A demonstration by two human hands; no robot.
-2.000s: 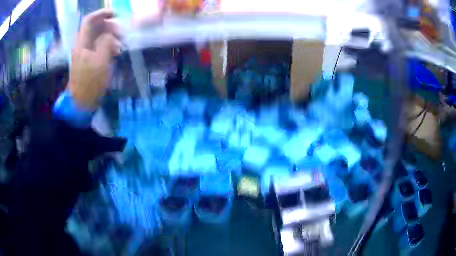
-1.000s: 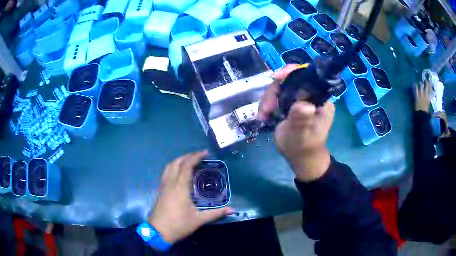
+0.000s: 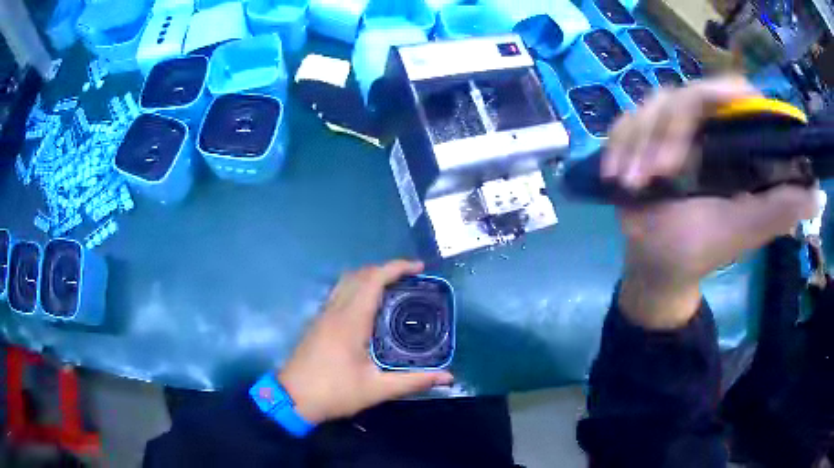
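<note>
A speaker housing [image 3: 413,323] with a black round driver facing up sits near the bench's front edge. My left hand [image 3: 340,352] grips it from its left side, thumb along the near side and fingers at the far side. My right hand [image 3: 677,196] is raised at the right, slightly blurred, closed around the black electric screwdriver [image 3: 750,151] with its yellow-orange band. The screwdriver's dark front end points left; its bit cannot be made out. The white-and-black screw feeder [image 3: 489,128] stands between and beyond my hands, with tiny dark specks around its front plate.
Blue housings with drivers [image 3: 240,137] stand at the left, and more [image 3: 599,110] behind the feeder at the right. Hollow housings [image 3: 393,55] are heaped at the back. Small blue plastic pieces [image 3: 78,169] lie at the left. A black item with a white pad [image 3: 323,71] lies left of the feeder.
My right hand and the screwdriver have moved right, away from the feeder's front plate. My left hand still holds the housing. The view has shifted, so the bench things appear further right or higher.
</note>
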